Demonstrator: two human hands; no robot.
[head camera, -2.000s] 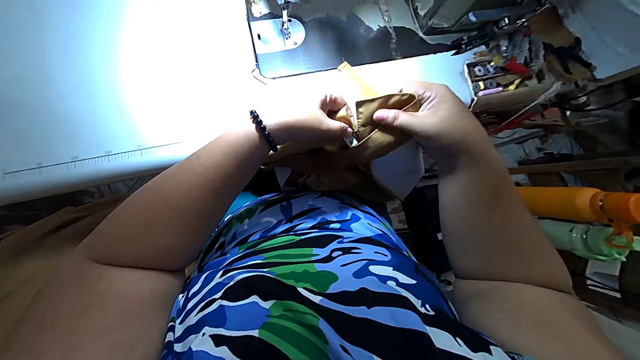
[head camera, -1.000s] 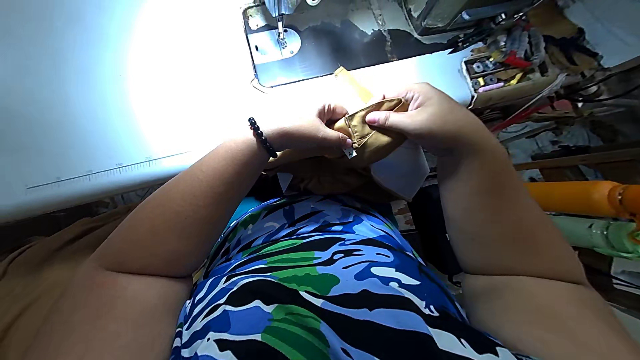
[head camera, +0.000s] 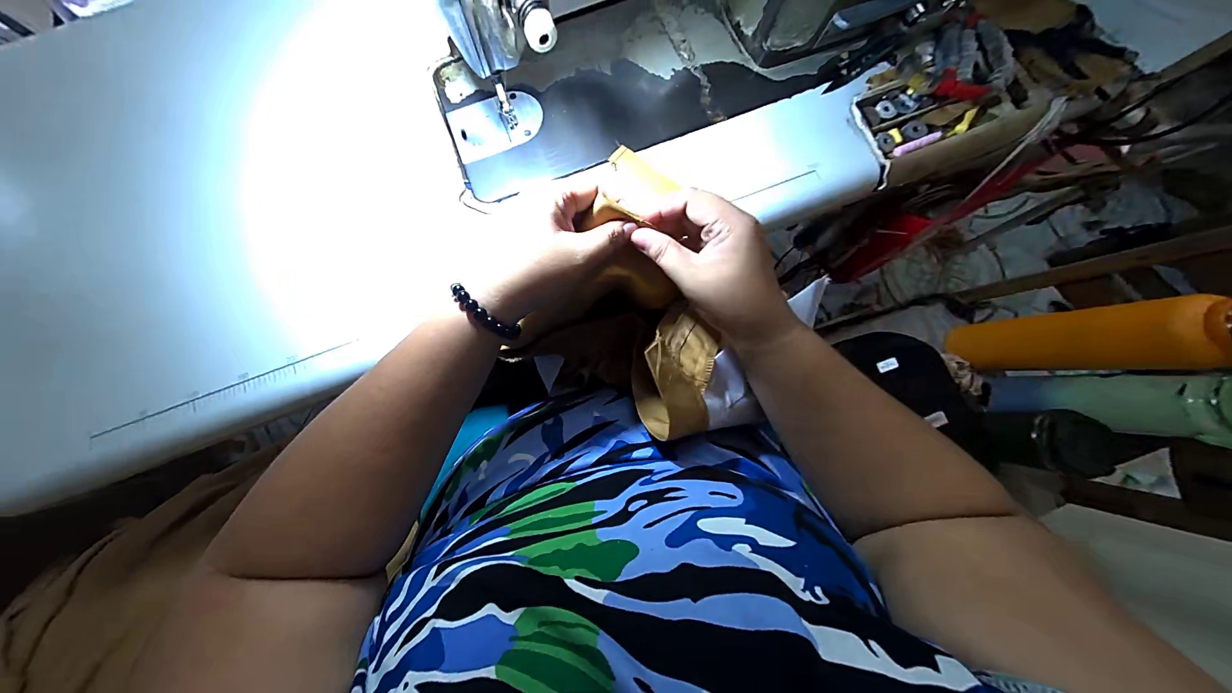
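My left hand (head camera: 553, 255), with a black bead bracelet at its wrist, pinches a mustard-tan piece of fabric (head camera: 640, 173) near the table's front edge. My right hand (head camera: 717, 250) grips the same cloth, and the two thumbs nearly meet on it. More of the garment, with a stitched tan band (head camera: 679, 371) and white lining (head camera: 733, 390), hangs below my right hand against my lap. Just beyond the hands stands a sewing machine, its presser foot (head camera: 508, 114) over the metal needle plate (head camera: 476, 135). The fingers hide part of the fabric.
The white sewing table (head camera: 144, 241) extends left and carries a printed ruler. At the right end a small compartment (head camera: 890, 140) holds bobbins and small tools. An orange roll (head camera: 1088, 332) and a green roll (head camera: 1136, 404) lie at right. Brown cloth (head camera: 125, 577) lies at lower left.
The folded tan part that was between my hands now hangs below my right hand. Both hands have come closer together on another part of the cloth.
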